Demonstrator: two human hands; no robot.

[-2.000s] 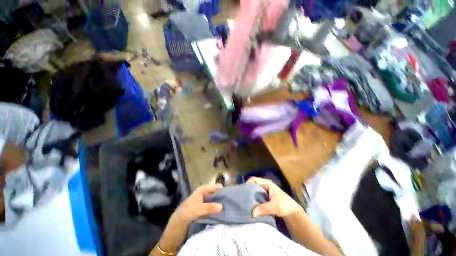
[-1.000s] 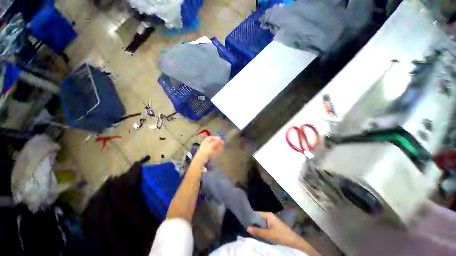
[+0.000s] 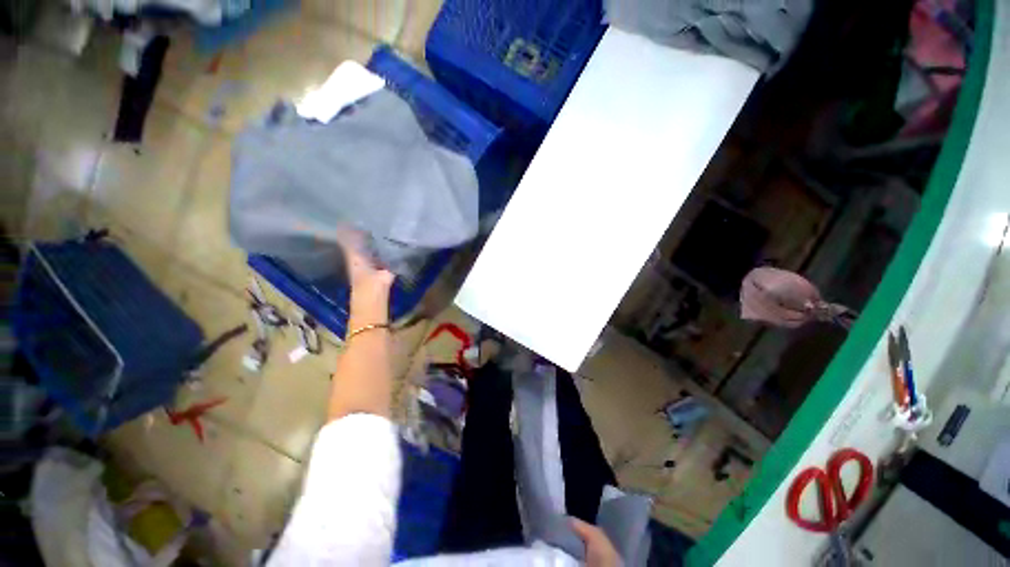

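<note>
Grey fabric panels (image 3: 343, 177) lie heaped over a blue mesh crate (image 3: 299, 294) on the floor. My left hand (image 3: 366, 264) reaches to the near edge of this heap; its fingers are blurred and partly against the cloth, so the grip cannot be told. My right hand (image 3: 596, 545) is at the bottom edge, partly cut off, holding a grey fabric piece (image 3: 627, 523). A long grey strip (image 3: 538, 443) hangs over my dark-clothed lap beside it.
A white board (image 3: 615, 194) stands right of the crate. The green-edged machine table (image 3: 858, 388) holds red-handled scissors (image 3: 828, 491) and thread snips (image 3: 903, 371). Another blue crate (image 3: 509, 50) is behind; a blue-grey basket (image 3: 105, 332) lies left. Scraps litter the floor.
My left arm has reached forward to the heap on the crate. The view has shifted, bringing the crate and white board nearer. My right hand remains low with grey fabric.
</note>
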